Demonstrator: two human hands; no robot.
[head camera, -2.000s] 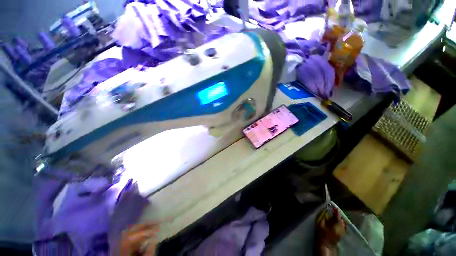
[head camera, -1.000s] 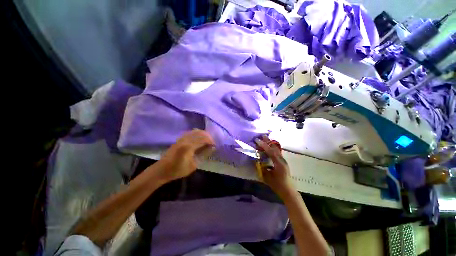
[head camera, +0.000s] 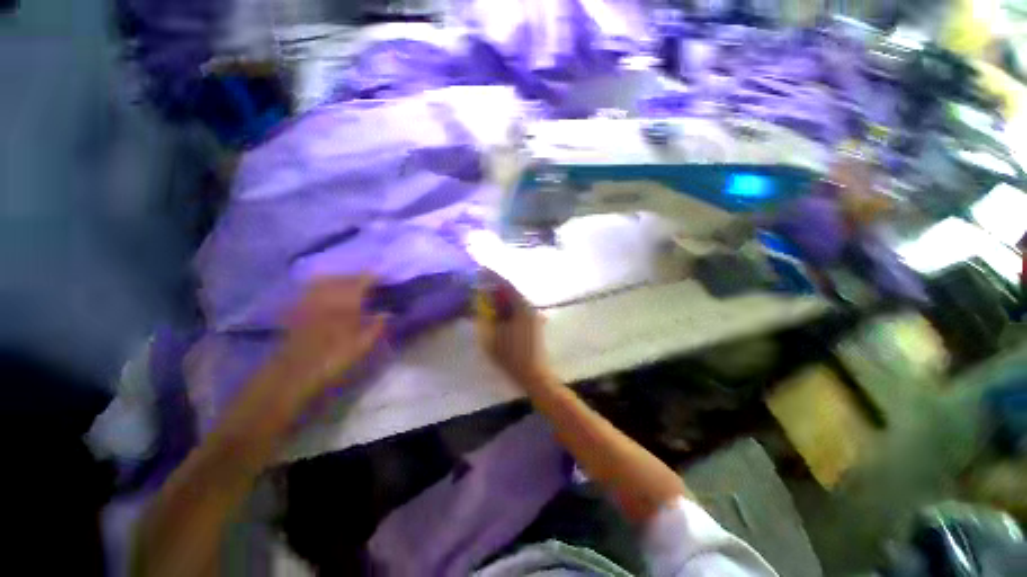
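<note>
The purple garment piece (head camera: 327, 203) lies spread over the left part of the white machine table, with folds near my hands. My left hand (head camera: 336, 327) is on the cloth near the table's front edge; blur hides whether its fingers grip it. My right hand (head camera: 509, 327) is at the cloth's right side, around the scissors (head camera: 493, 299), whose yellow and red handle shows blurred. The blades cannot be made out. The sewing machine (head camera: 664, 180), white with a blue band and lit display, stands right of the cloth.
Purple cloth (head camera: 743, 79) is heaped behind the machine. A dark slab, probably the phone (head camera: 732, 271), lies right of the machine bed. More purple cloth (head camera: 484, 496) lies below the table edge at my lap. A yellowish board (head camera: 822, 423) is at the lower right.
The view has swung right and blurred since one second ago. My right hand still has the scissors. Two seconds ago the scissors were low at the right, away from the table.
</note>
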